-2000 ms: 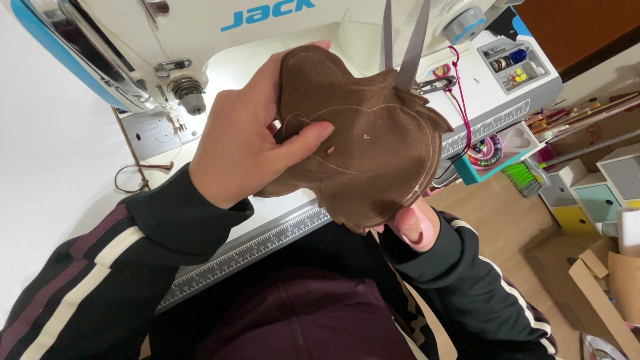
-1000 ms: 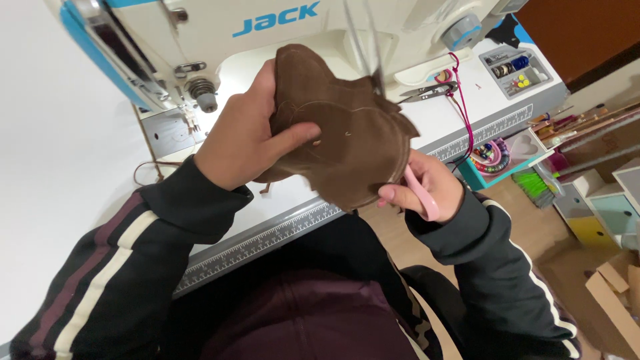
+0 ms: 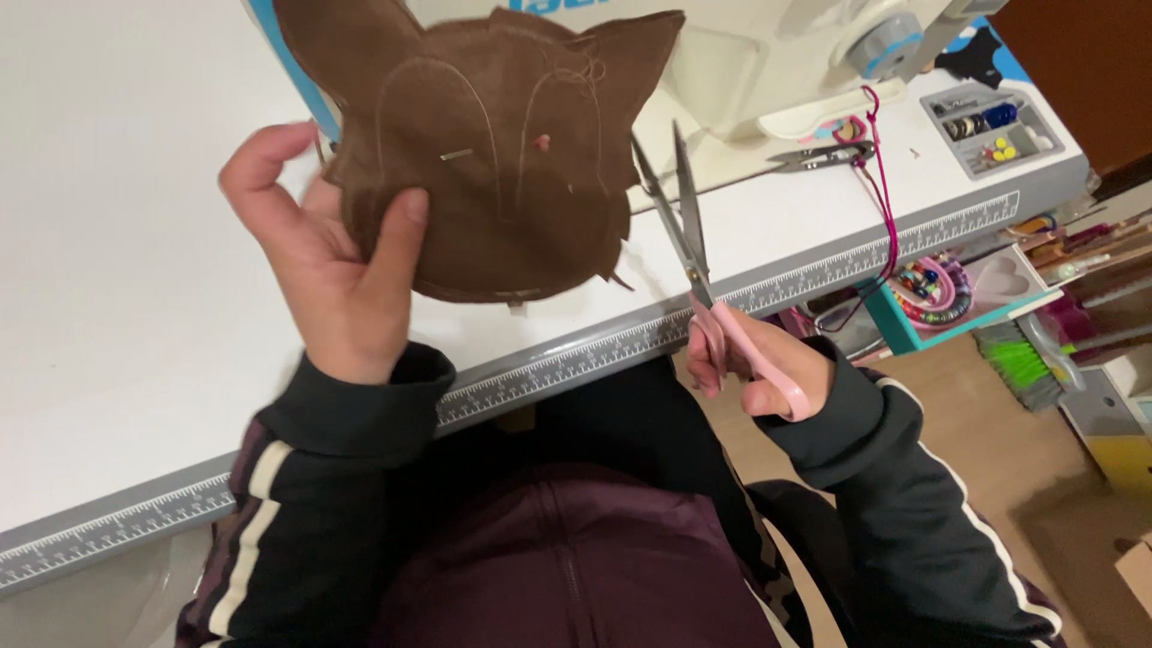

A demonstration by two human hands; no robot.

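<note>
My left hand (image 3: 346, 270) holds up a sewn brown fabric piece (image 3: 486, 198) by its lower left edge, thumb in front and most fingers behind. The piece has two pointed, ear-like corners at the top, stitched curved outlines, a small light bar mark and notched edges with loose threads. In my right hand (image 3: 765, 360) are scissors with pink handles (image 3: 760, 360). Their blades are parted and point up, just right of the fabric's edge.
Behind the fabric stands a white Jack sewing machine (image 3: 720, 72). Thread snips (image 3: 823, 157) with a magenta cord and a parts tray (image 3: 990, 135) lie right. A ruler strip (image 3: 576, 360) lines the table's front edge. Below it, an open teal drawer (image 3: 958, 324) holds beads.
The brown piece has been turned so its pointed corners face up. My right hand has let go of its edge, and the scissors have come away to its right. The view has shifted.
</note>
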